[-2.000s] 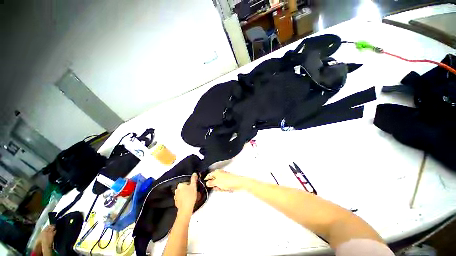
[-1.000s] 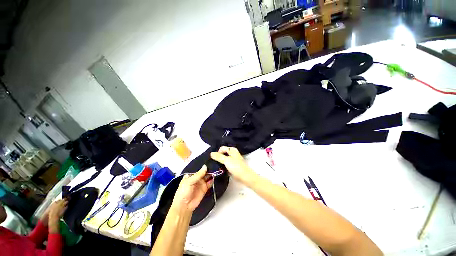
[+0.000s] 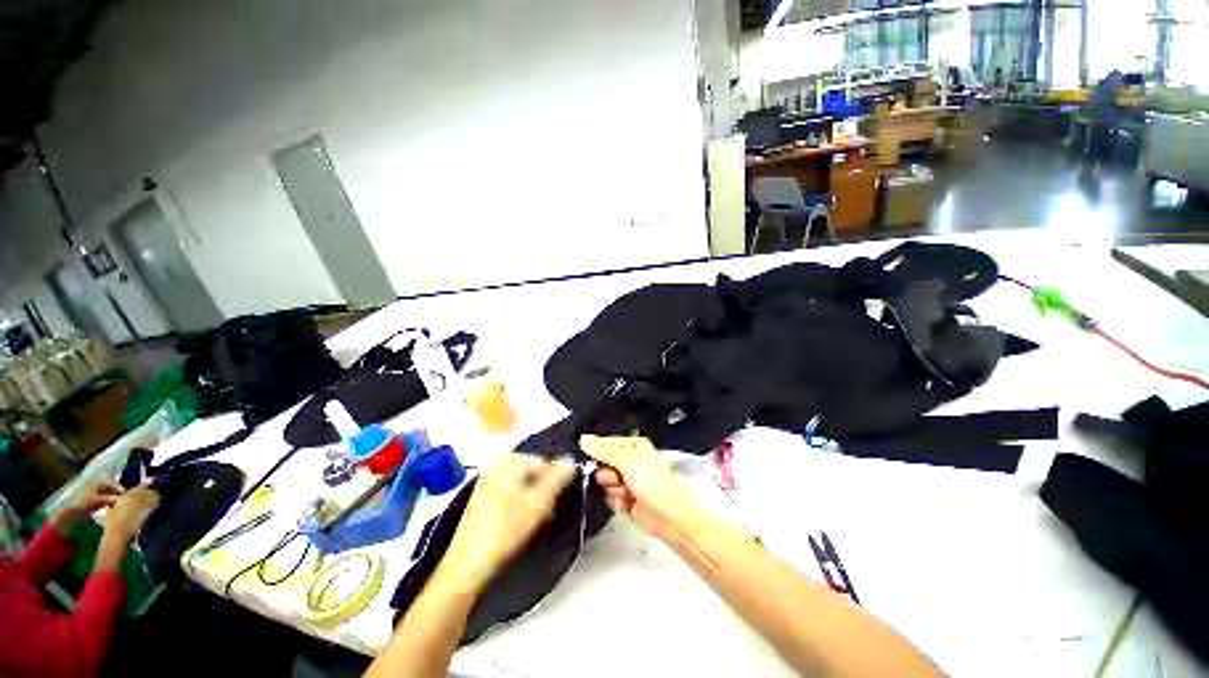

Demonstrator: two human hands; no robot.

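Observation:
A black bag panel with a thin pale zipper line along its edge lies at the near side of the white table, below my hands. My left hand is curled at the panel's upper edge, blurred, with its fingertips closed near the zipper line. My right hand pinches the panel's edge just beside it. What exactly lies between the fingertips is hidden. The panel's upper end touches a large heap of black bag pieces.
A blue tray, blue cup, orange jar, white bottle and tape roll are at left. Red-handled snips lie at right, black pieces beyond. Another person's hands hold black fabric at far left.
The view has tilted up, showing more of the room. My left hand has turned from palm-up to knuckles-up and moved up the panel. My right hand has come down beside it.

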